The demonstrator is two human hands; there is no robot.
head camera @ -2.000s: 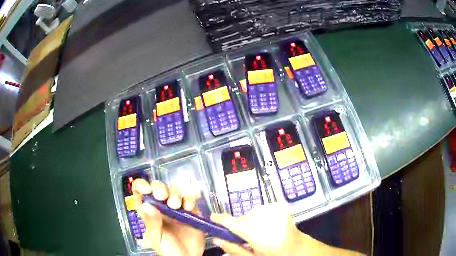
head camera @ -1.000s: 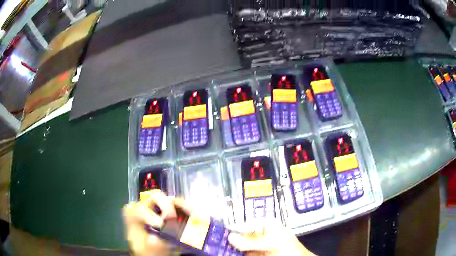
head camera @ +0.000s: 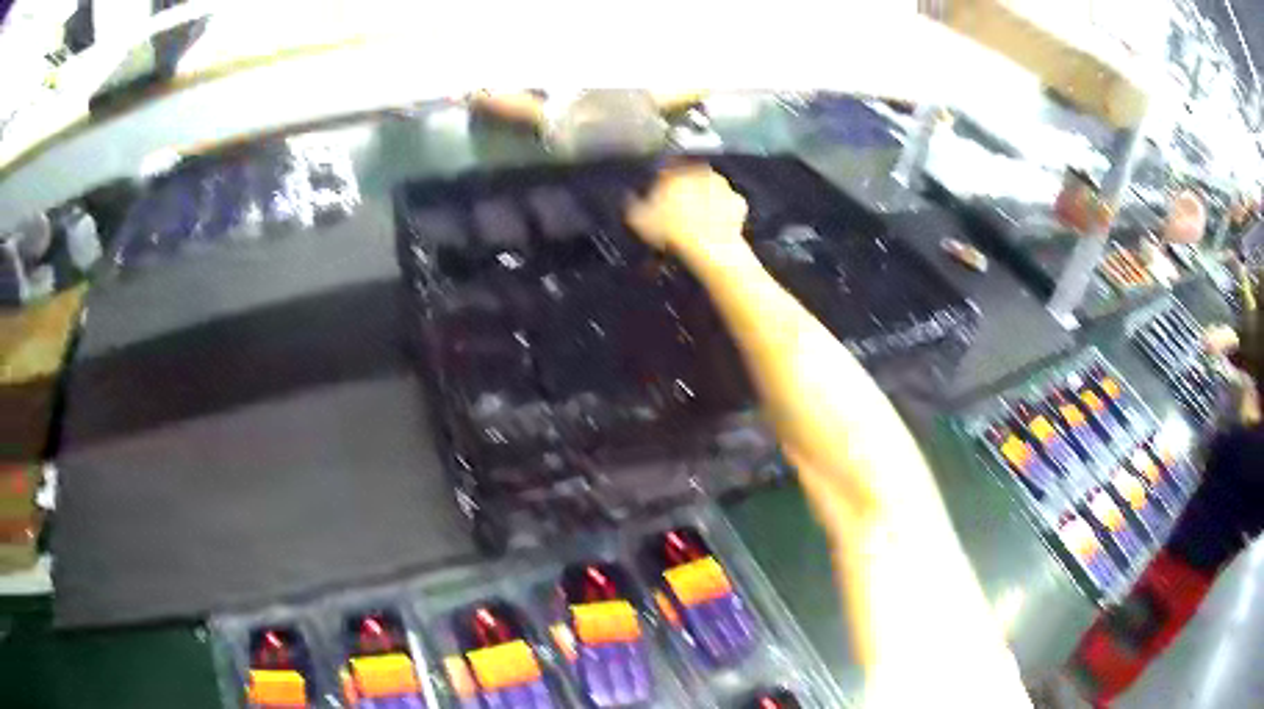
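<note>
My right hand reaches from the lower right over the black blister trays. Its fingers are at the far pockets of the top tray, blurred, and whether they grip a cover cannot be told. A few dark-purple covers show in the far left pockets. My left hand is out of view. The clear blister tray is cut off by the bottom edge. Its far row holds orange-banded phones lying face up.
A dark grey mat lies left of the black trays. Clear trays of phones stand on the right, beside a person's dark and red clothing. A plastic-covered group of purple items is at the far left. A metal post stands at the back right.
The view has risen toward the back of the bench. My right hand has left the phone and reached the black trays. My left hand and the held phone have gone out of view.
</note>
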